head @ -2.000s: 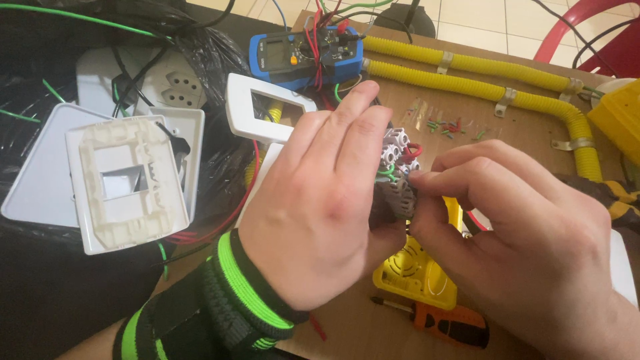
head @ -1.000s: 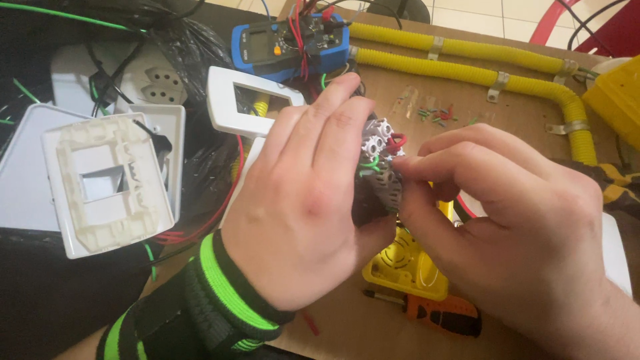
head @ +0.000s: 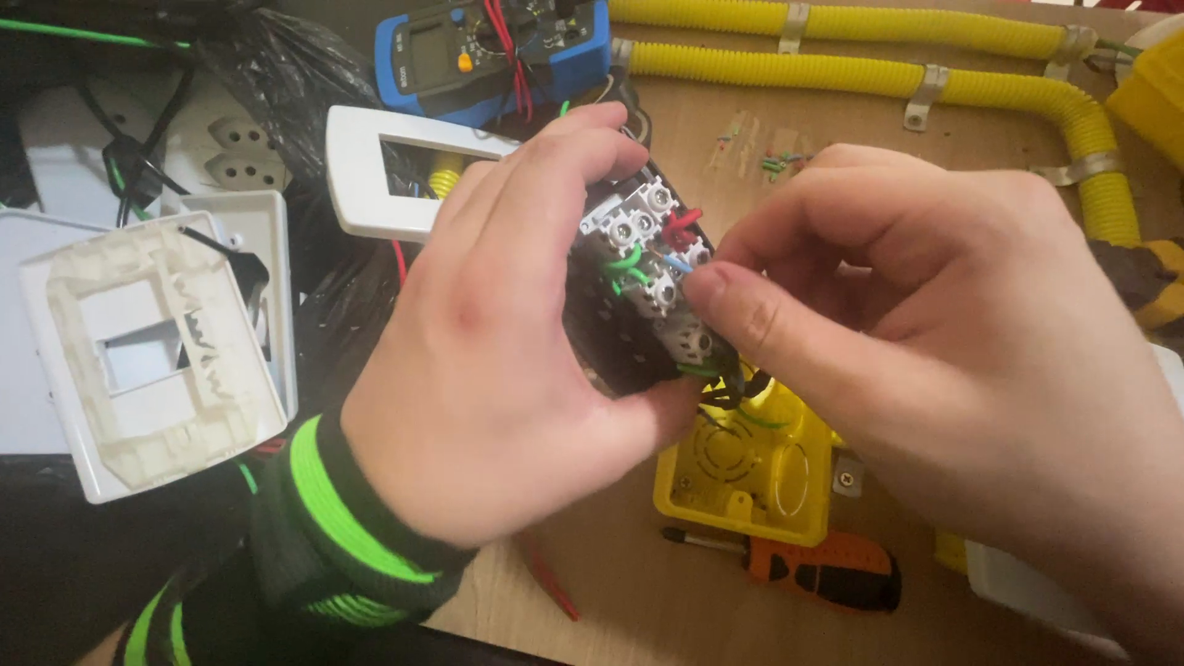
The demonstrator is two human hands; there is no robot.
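Observation:
My left hand [head: 499,324], with a black and green wrist wrap, grips an electrical switch or socket assembly [head: 638,240] tilted over the board. White screw terminals face up on it; green wires [head: 627,263] and a red wire [head: 683,220] run into them. My right hand [head: 832,277] pinches a short blue wire [head: 678,265] with thumb and index finger at the terminals. Its bare copper end points at the assembly; whether it sits in a terminal I cannot tell. Below the assembly lies a yellow electrical box [head: 740,472], with dark and green wires over it.
A blue multimeter [head: 490,55] and white cover plate [head: 356,176] lie behind my left hand. Yellow corrugated conduits [head: 832,79] are clamped along the back. An orange and black screwdriver [head: 823,569] rests near the yellow box. White plates and a mounting frame [head: 120,444] lie left; wire scraps [head: 782,166] lie behind.
The blue wire between my right thumb and index finger now shows at the terminals. The left hand keeps its grip on the assembly. The view has come closer.

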